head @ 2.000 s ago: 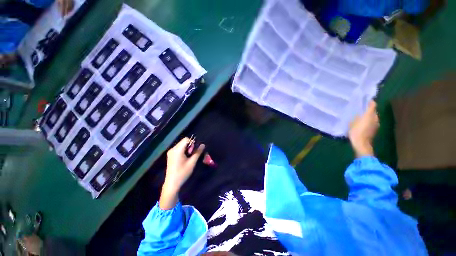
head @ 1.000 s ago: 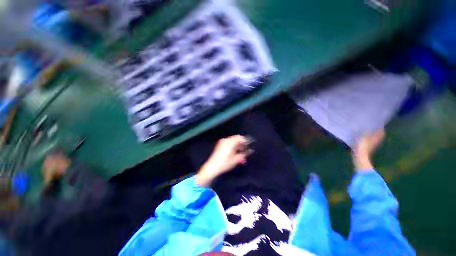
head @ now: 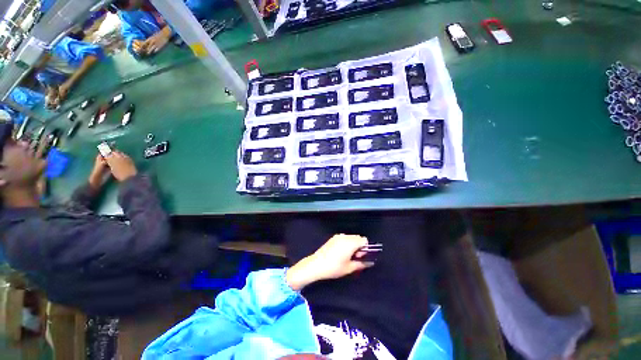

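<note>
My left hand [head: 334, 260] is over my lap, below the bench edge, closed around thin metal tweezers [head: 371, 248] whose prongs point right. My right hand is not in view. The parts tray [head: 337, 190] lies on the bench in front of me, covered by a white liner [head: 452, 112]. Black phone housings [head: 376, 143] lie on it in rows, with two turned lengthwise at its right side.
An open carton [head: 562, 256] with a white sheet [head: 527, 313] stands at right below the bench. A heap of ring-shaped parts [head: 625, 105] lies far right. Two phones lie behind the tray. A person in dark clothes [head: 91, 239] works at left.
The view has swung, so the tray now lies straight ahead. The sheet that my right hand held is no longer in that hand's view; a white sheet shows in the carton. The right hand has left the picture.
</note>
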